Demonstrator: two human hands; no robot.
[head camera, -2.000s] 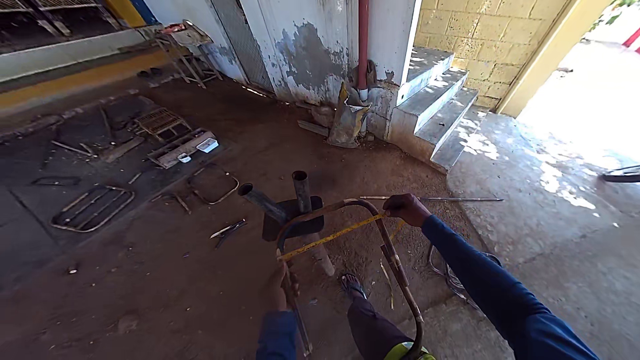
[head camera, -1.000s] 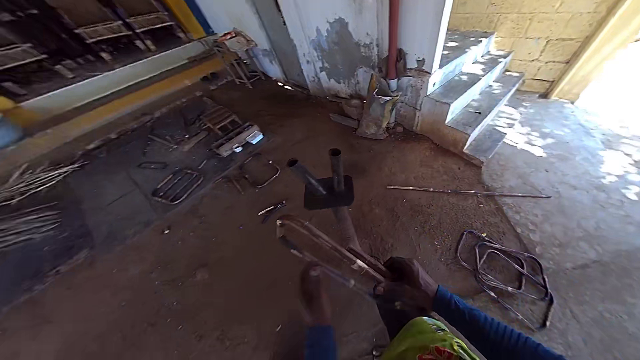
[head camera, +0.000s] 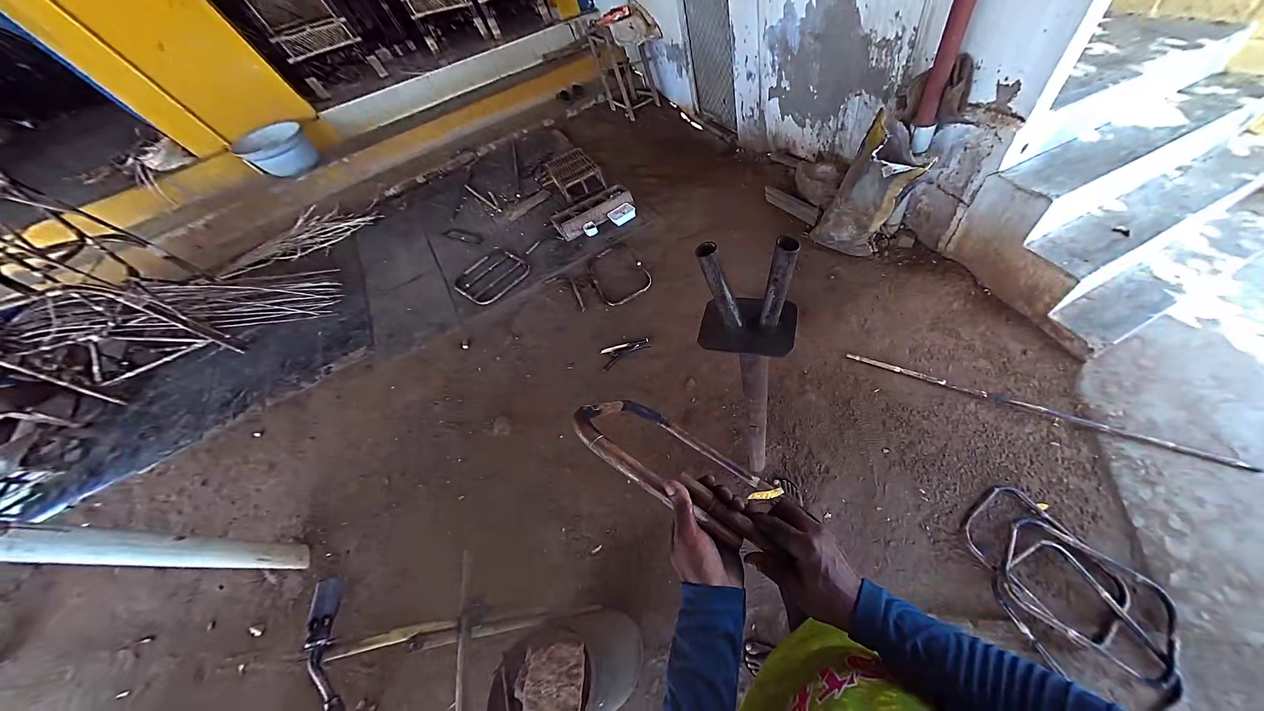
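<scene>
A bent U-shaped rod or cane frame (head camera: 624, 459) points forward and left from my hands, its curved end away from me. My left hand (head camera: 703, 538) is closed around one side of it. Just to the right, my right hand (head camera: 815, 558) grips the same frame, with a bit of yellow strip (head camera: 766, 494) by its fingers. Beyond my hands stands a metal post with a dark plate (head camera: 748, 328) and two upright pipes (head camera: 779, 281). What lies beneath my fingers is partly hidden.
Bent frames (head camera: 1076, 583) lie at the right below a long thin rod (head camera: 1047, 410). Pliers (head camera: 624, 348) and another frame (head camera: 494, 276) are on the ground ahead. Bundled sticks (head camera: 197, 306) lie at left, concrete steps (head camera: 1136, 212) at right. A round container (head camera: 612, 657) stands near me.
The frame, upright with a yellow strip stretched across it two seconds ago, is now tilted low and pointing forward. My hands have come together on it. The view has swung left.
</scene>
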